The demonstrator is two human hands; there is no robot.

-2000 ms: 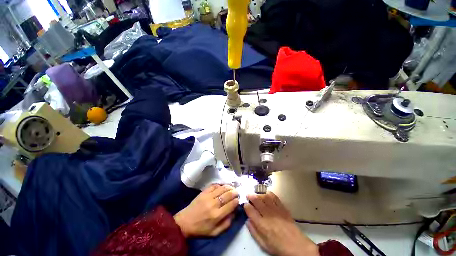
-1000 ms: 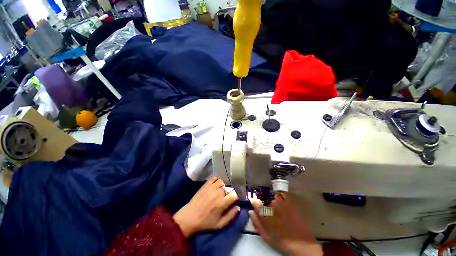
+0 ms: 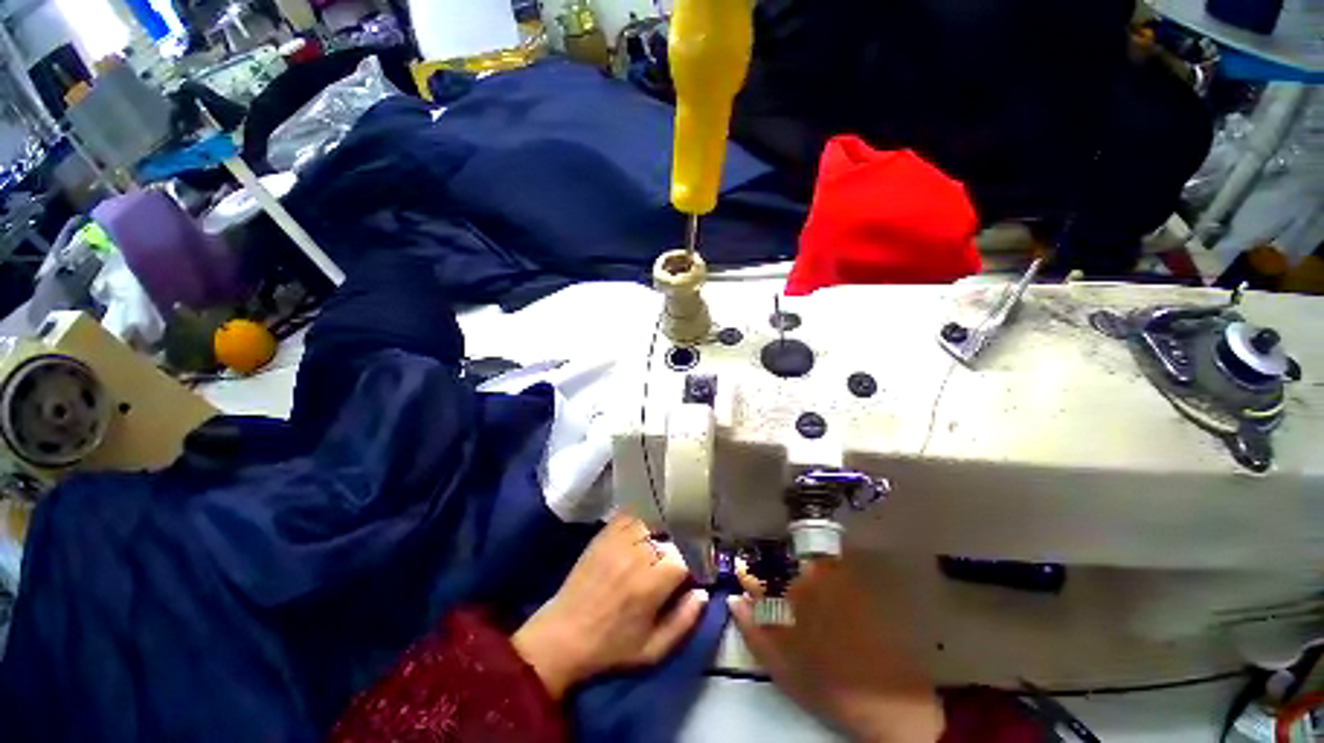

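The navy garment (image 3: 276,537) lies bunched left of the needle and over the table's front edge, with a white panel (image 3: 584,436) beside the machine head. The cream sewing machine (image 3: 1016,436) stands across the right side. My left hand (image 3: 610,602) presses and pinches the navy cloth just left of the presser foot (image 3: 726,563). My right hand (image 3: 835,646) is at the right of the foot, fingertips at the edge of the same cloth, partly behind the tension knob and slightly blurred. The needle tip is hidden.
A yellow-handled screwdriver (image 3: 709,109) stands upright on the head. Red cloth (image 3: 886,218) and navy piles (image 3: 566,174) lie behind. A phone (image 3: 1002,573) is under the arm. Dark snips (image 3: 1060,714) and red-handled scissors (image 3: 1297,717) are lower right. A second machine (image 3: 109,399) and an orange (image 3: 244,344) are left.
The view has shifted, so the machine head sits lower than two seconds ago. White cloth showed at the needle then; navy cloth is there now. Both hands remain beside the foot.
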